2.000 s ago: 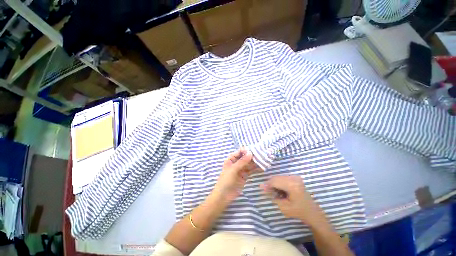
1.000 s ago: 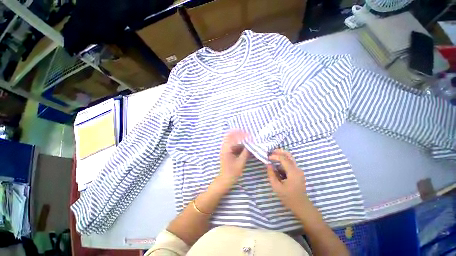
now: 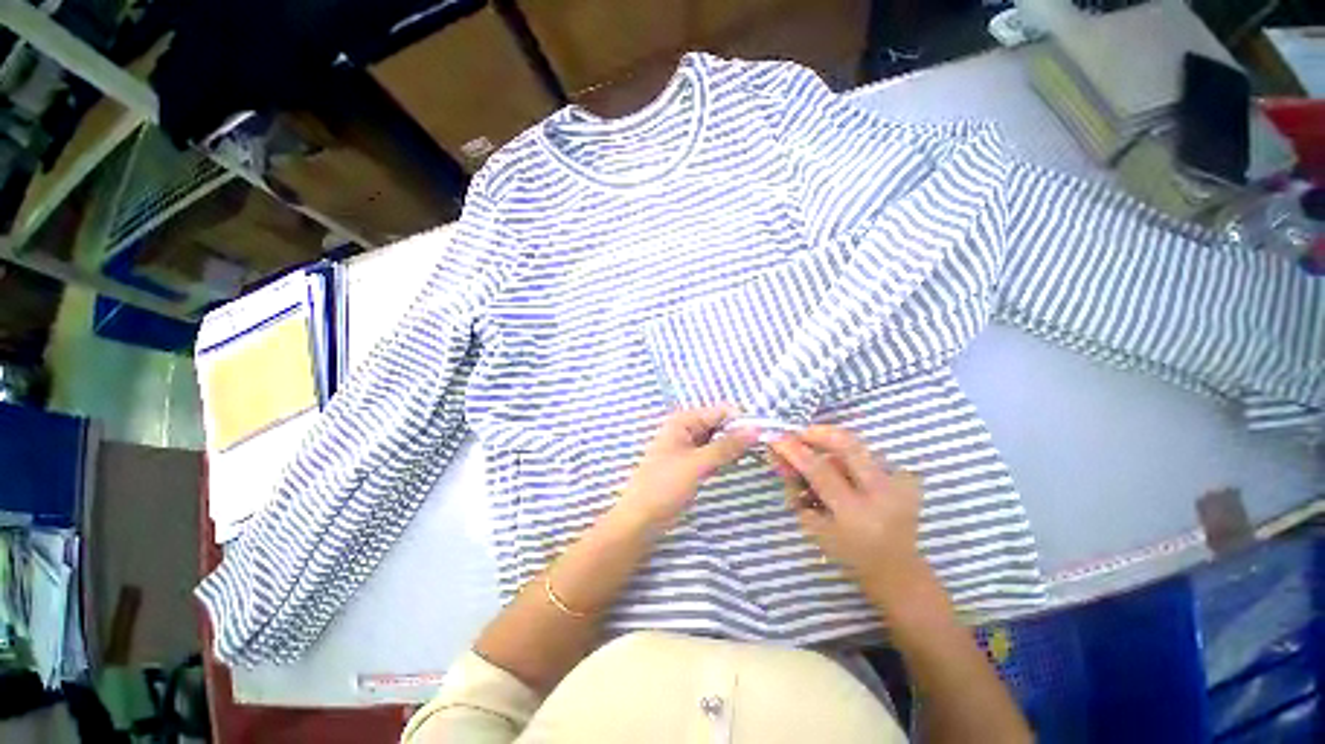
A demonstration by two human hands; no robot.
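Observation:
The white and grey-blue striped long-sleeve top lies flat, neckline at the far edge. One sleeve is folded in across the body. My left hand pinches the edge of its cuff between thumb and fingers. My right hand is at the same cuff edge, fingertips closed on it, almost touching my left hand. Whether my right hand also holds a small tool is hidden by the fingers.
Papers with a yellow card lie at the table's left. Another striped sleeve stretches right. A dark phone rests on pads at the far right. A measuring strip runs along the near edge, above blue bins.
My right hand, apart from the cuff two seconds ago, has come up to it and now pinches it beside my left hand. The view has shifted a little, so the top sits higher.

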